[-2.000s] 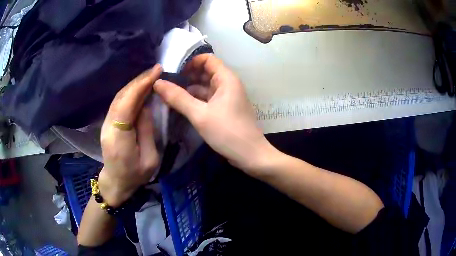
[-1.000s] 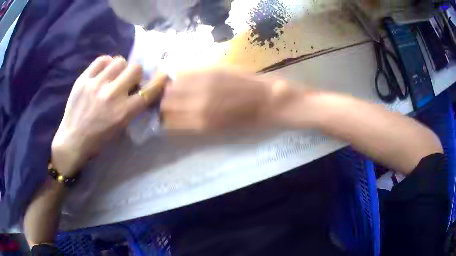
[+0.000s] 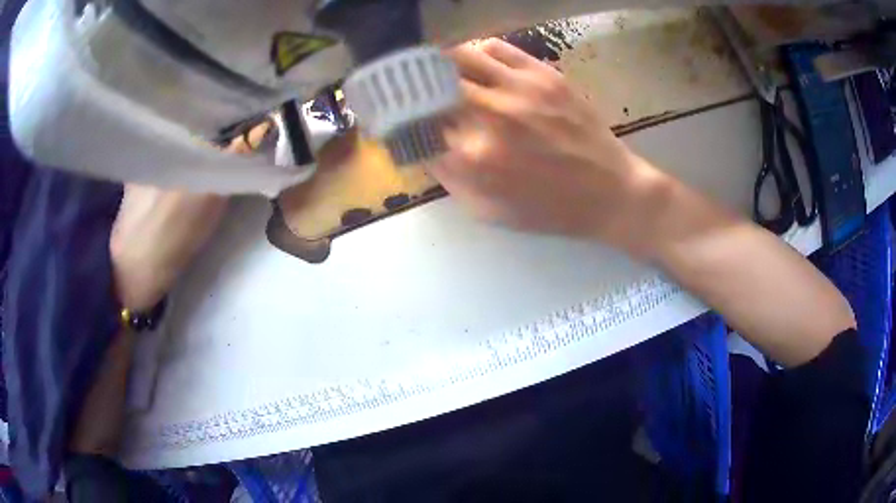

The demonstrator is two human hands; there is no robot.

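The grey-white sewing machine head [image 3: 187,108] overhangs the upper left, with small shiny metal parts near its needle area. A grey ridged knob [image 3: 408,93] sticks out beside it. My left hand [image 3: 172,231] reaches behind the machine head; its fingers are mostly hidden, so its hold cannot be told. My right hand [image 3: 535,147] is just right of the knob, blurred, with fingertips partly hidden behind it; whether it holds anything cannot be told. Dark navy fabric [image 3: 59,295] hangs at the far left, beside my left forearm.
The tan bed plate [image 3: 339,201] has dark oily edges. A printed ruler scale [image 3: 472,359] runs along the table's front. Black-handled scissors [image 3: 781,172] and a flat dark-blue object [image 3: 833,157] lie at the right. A blue basket [image 3: 693,403] stands below the table edge.
The view has shifted and the machine head now covers the upper left. Both hands, together over white cloth a second ago, are now apart, left behind the head and right beside the knob.
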